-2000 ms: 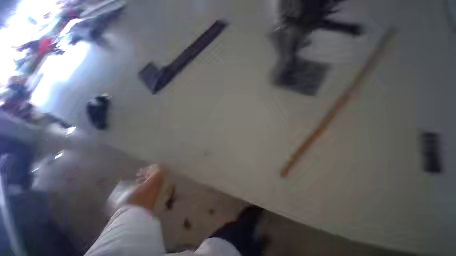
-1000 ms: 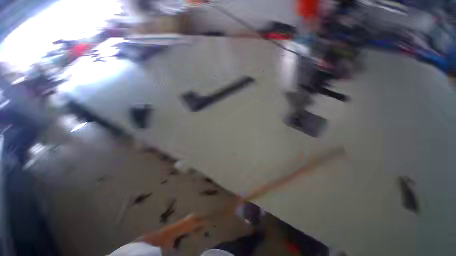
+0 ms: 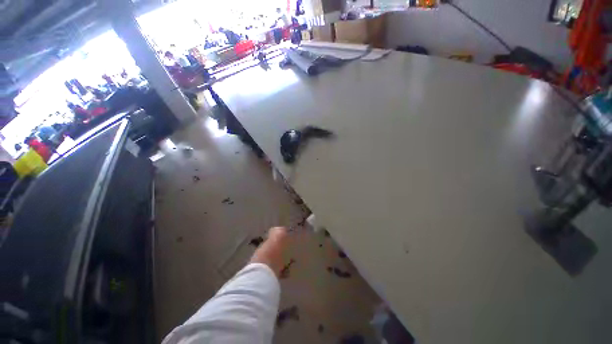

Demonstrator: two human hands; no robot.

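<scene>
My left hand (image 3: pixel 271 247) reaches forward in a white sleeve from the bottom of the view, over the floor beside the large pale table (image 3: pixel 416 168). It is small and foreshortened, and its fingers cannot be made out. I cannot tell whether it holds anything. My right hand is out of the picture. A small black item (image 3: pixel 290 144) with a dark strip beside it lies near the table's left edge. The grey metal cloth cutter (image 3: pixel 570 191) stands upright on its flat dark base plate at the right, partly cut off.
A long bed covered in dark cloth (image 3: pixel 50 201) stands at the left. The floor (image 3: pixel 201 222) between it and the table carries dark scraps. A pale roll (image 3: pixel 302 62) and a cardboard box (image 3: pixel 359 31) are at the far end. Orange cloth (image 3: pixel 589 44) hangs at upper right.
The view has swung up and to the left, and the table items sit further right. The brown stick has left the picture. The left hand now shows over the floor; the dark-covered bed has come into view.
</scene>
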